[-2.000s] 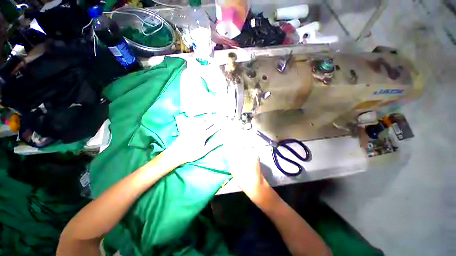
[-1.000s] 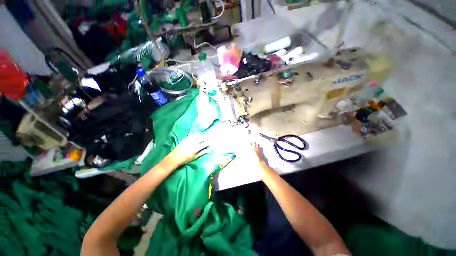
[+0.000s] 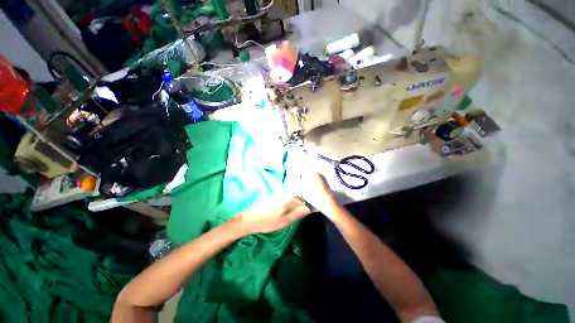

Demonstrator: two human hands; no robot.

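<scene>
A green garment (image 3: 202, 183) lies over the table's left part and hangs down off the front edge. The cream sewing machine (image 3: 378, 107) marked JACK stands to the right, its needle area (image 3: 295, 140) washed out by lamp glare. My left hand (image 3: 274, 216) is at the table's front edge with its fingers closed on the garment's edge. My right hand (image 3: 313, 189) is beside it, just in front of the needle area; glare hides its fingers, so its hold cannot be told. Scissors (image 3: 355, 171) with dark loop handles lie right of my right hand.
A black cloth pile (image 3: 135, 148) and a dark bottle with a blue cap (image 3: 183, 98) are at the left. Behind are a round basin (image 3: 211, 91), a clear bottle and white thread cones (image 3: 342, 43). A small parts tray (image 3: 457, 142) sits at the table's right end.
My left hand has moved right and toward the front edge, close to my right hand. The garment lies flatter at the left and its lower part is bunched. The camera view has shifted.
</scene>
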